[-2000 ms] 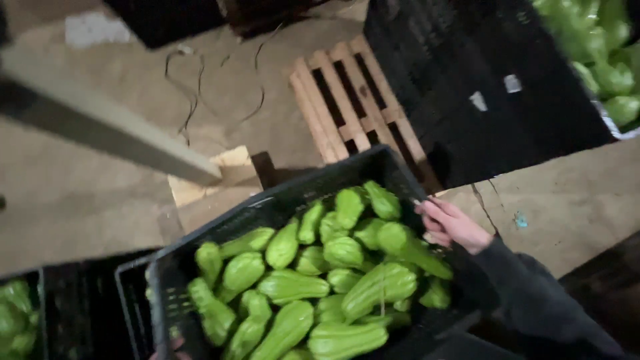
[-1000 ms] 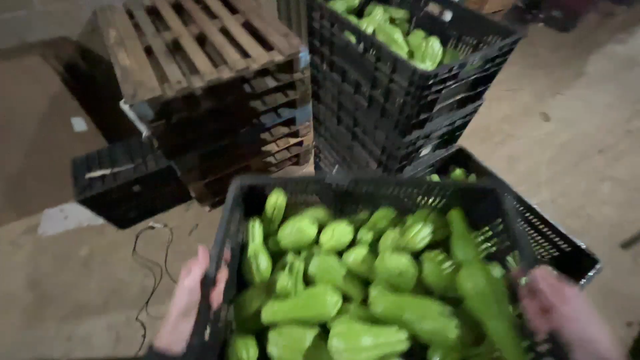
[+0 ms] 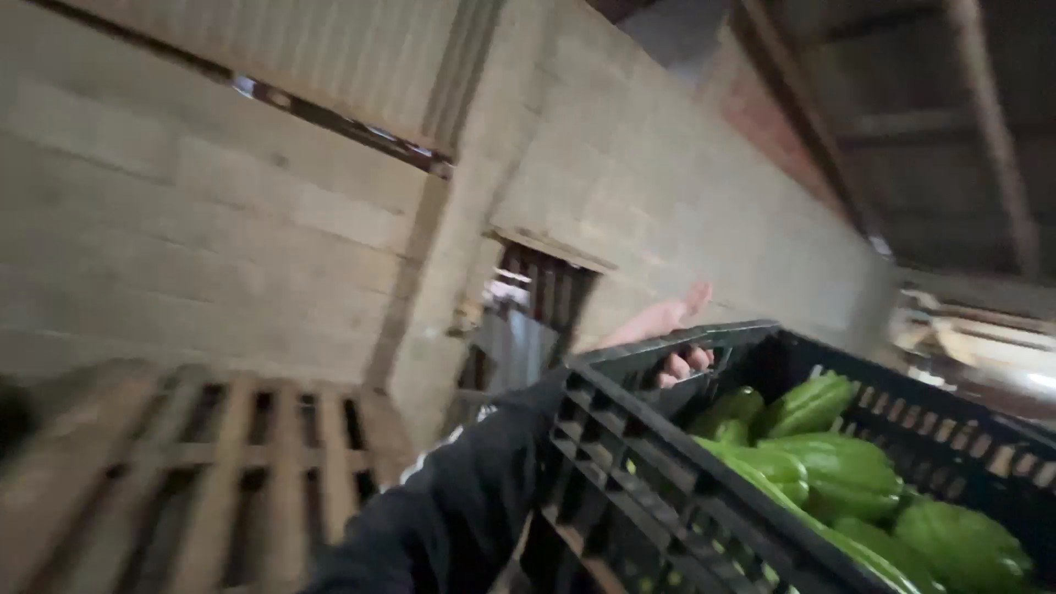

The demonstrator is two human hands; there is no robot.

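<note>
A black plastic crate (image 3: 660, 429) of green chayotes (image 3: 825, 470) fills the lower right, raised and tilted in view. My left hand (image 3: 676, 334) grips the crate's near end wall, its fingers curled through the handle slot and the thumb standing up above the rim. A dark sleeve with white stripes runs from that hand down to the bottom edge. My right hand is outside the picture, and the crate's far end is cut off at the right.
Wooden pallets (image 3: 280, 462) stand at the lower left, before a concrete block wall (image 3: 206, 223). Behind the crate is a doorway (image 3: 528, 322) with corrugated sheet in it. Roof beams (image 3: 990, 124) cross the upper right.
The view has swung up from the floor to the wall and roof. The crate has gone from low centre to the lower right, with my left hand still on it; my right hand has left view.
</note>
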